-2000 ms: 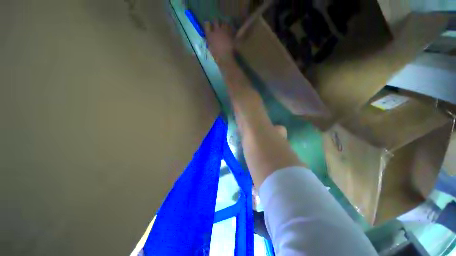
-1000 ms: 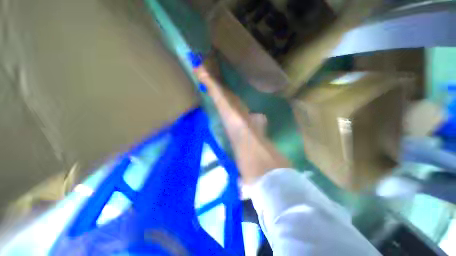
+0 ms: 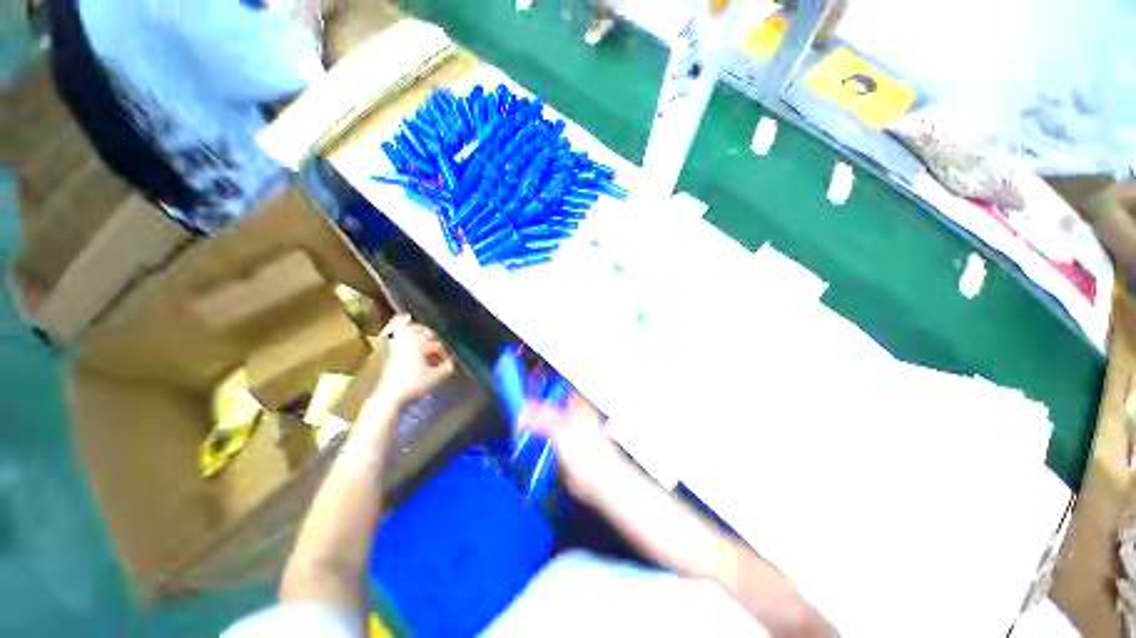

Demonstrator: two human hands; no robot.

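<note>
My right hand (image 3: pixel 567 430) holds blurred blue cylinders (image 3: pixel 513 384) with thin leads just off the bench's near edge. My left hand (image 3: pixel 417 355) is beside it to the left, over the edge of the large carton, fingers curled; whether it grips anything cannot be told. A heap of blue cylinders (image 3: pixel 505 175) lies on the white-covered bench (image 3: pixel 747 386) at its left part. A few tiny dark green dots lie on the white surface right of the heap.
A large open carton (image 3: pixel 137 436) with small boxes and yellow scraps stands lower left. A blue stool (image 3: pixel 461 548) is below my hands. A white post (image 3: pixel 679 106) rises beyond the bench. Pale pieces (image 3: pixel 841 183) lie on the green belt (image 3: pixel 785 212). A person (image 3: pixel 199 87) is upper left.
The view has swung from the floor and stool up to the bench. My right hand, earlier reaching down at blue cylinders near the green floor, now holds cylinders beside the bench; my left hand has come into view.
</note>
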